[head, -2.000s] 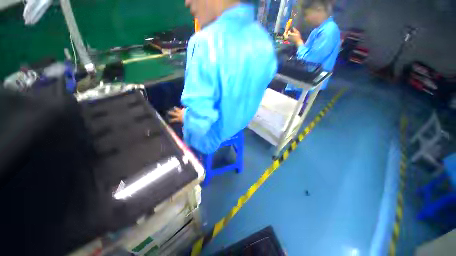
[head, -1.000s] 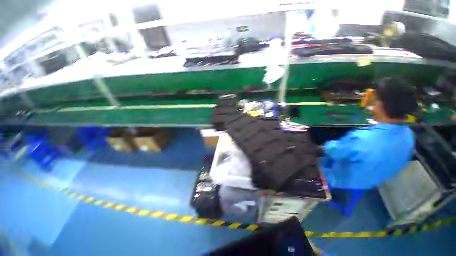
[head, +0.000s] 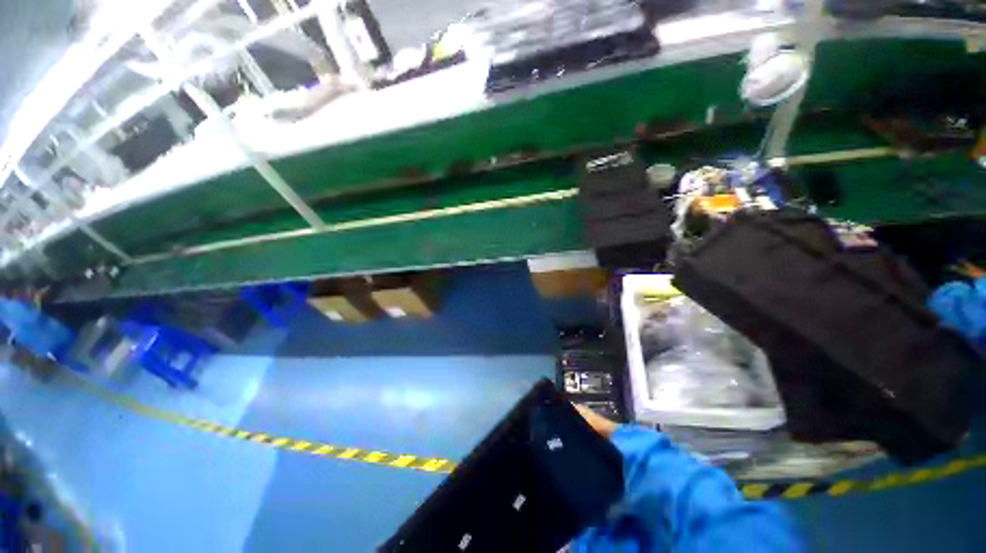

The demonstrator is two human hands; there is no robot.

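A black component tray (head: pixel 492 491) is held at the bottom centre, tilted and cut off by the lower edge. It holds dark glossy flat parts (head: pixel 554 427), each with a small white label. My right hand (head: pixel 597 419) shows only in part at the tray's right end, with the fingers mostly hidden behind the tray; the blue sleeve runs down to the right. My left hand is not in view.
A white plastic bin (head: pixel 636 362) with clear bags stands before the green bench (head: pixel 454 240). Empty black trays (head: pixel 833 313) lie askew to its right. A black crate (head: pixel 589 362) is left of the bin. Cartons (head: pixel 402 297) and blue stools (head: pixel 162 348) stand along the bench. A worker's hand shows at far right.
The view has swung left, then closer to the bench. The held tray shows more, with its labels visible, and my right hand and sleeve are more in view. The bin appears larger.
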